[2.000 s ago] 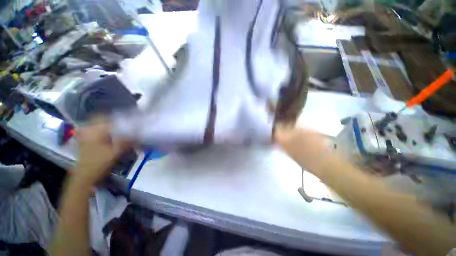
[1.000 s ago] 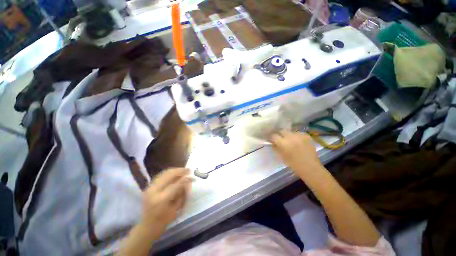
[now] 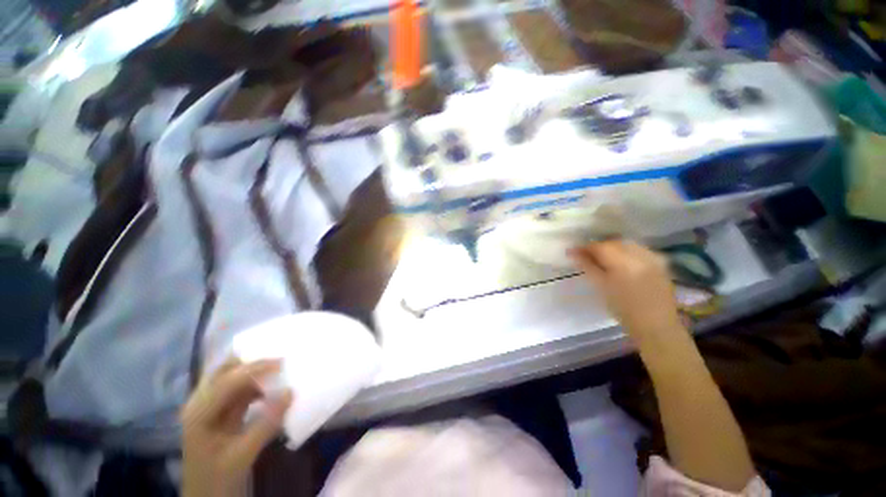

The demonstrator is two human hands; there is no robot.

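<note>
My left hand [image 3: 228, 413] holds a white, rounded cut piece [image 3: 316, 364] between thumb and fingers, over the pale side of the garment at the table's front edge. My right hand [image 3: 631, 286] is on the sewing machine bed below the head, its fingertips at a pale piece [image 3: 534, 243]; blur hides whether they grip it. The brown garment with pale inner side and dark strips [image 3: 233, 223] lies spread left of the white machine [image 3: 622, 126]. The needle area is bright and blurred.
An orange stick [image 3: 406, 44] stands at the machine head's left end. Green and yellow handles [image 3: 695, 267] lie right of my right hand. A green container [image 3: 855, 107] with yellowish cloth is at far right. Brown fabric [image 3: 797, 398] lies at lower right.
My left hand has moved left and down from beside the needle area and now shows a white piece in it. My right hand remains by the pale piece. The camera view has shifted.
</note>
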